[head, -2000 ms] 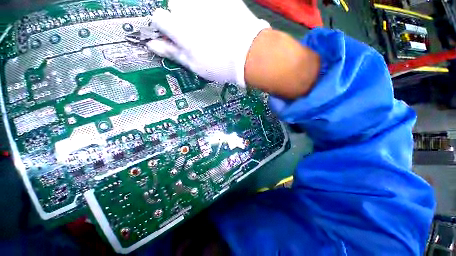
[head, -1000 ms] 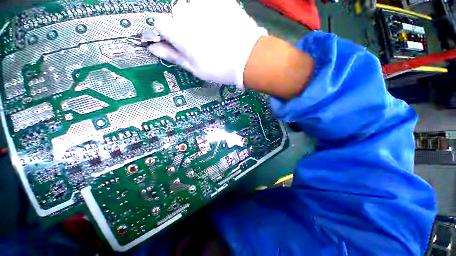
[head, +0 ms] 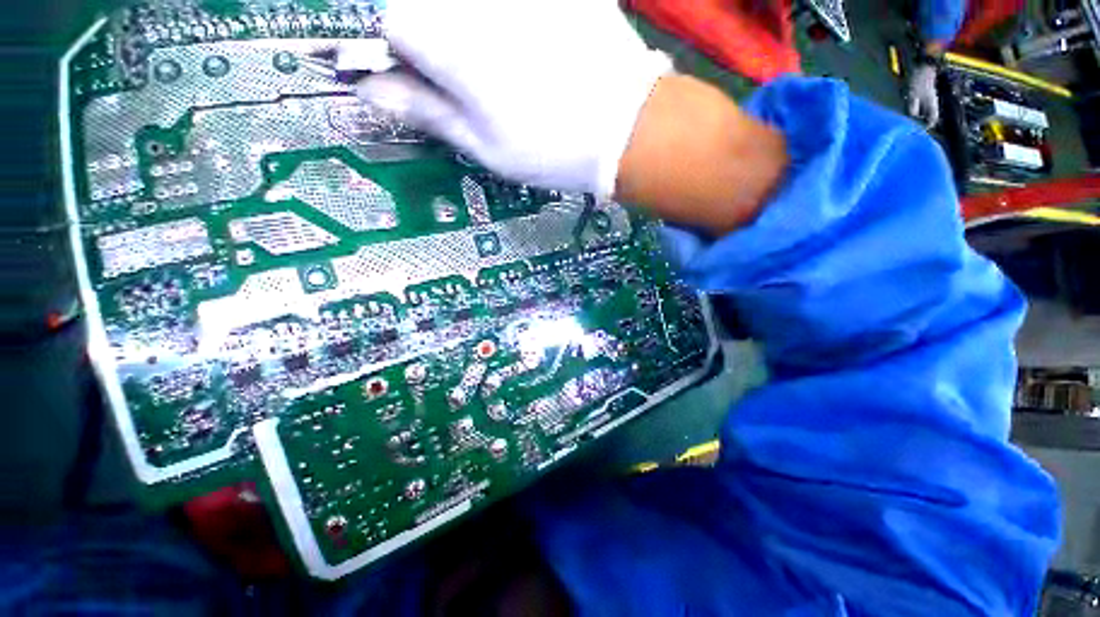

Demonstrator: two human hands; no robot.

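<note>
A large green circuit board [head: 398,422] with a pale border and broad silvery hatched patches fills the left and middle of the head view, solder side up and tilted. My right hand [head: 507,90], in a white glove, is over the board's upper part, closed on small cutters [head: 344,60]. Only the short silver jaws show, at the board's surface beside a round hole; the glove hides the handles. My left hand is not in view.
A red slab [head: 724,34] lies beyond my right wrist. At the upper right, another board [head: 999,118] sits by a red edge [head: 1037,197], with another person's hand [head: 923,94] beside it. A yellow strip [head: 688,458] runs under my sleeve.
The board has shifted right in view, with its left edge now fully showing. The cutter jaws are at a different spot along the upper hatched band. Another person's hand has appeared at the upper right.
</note>
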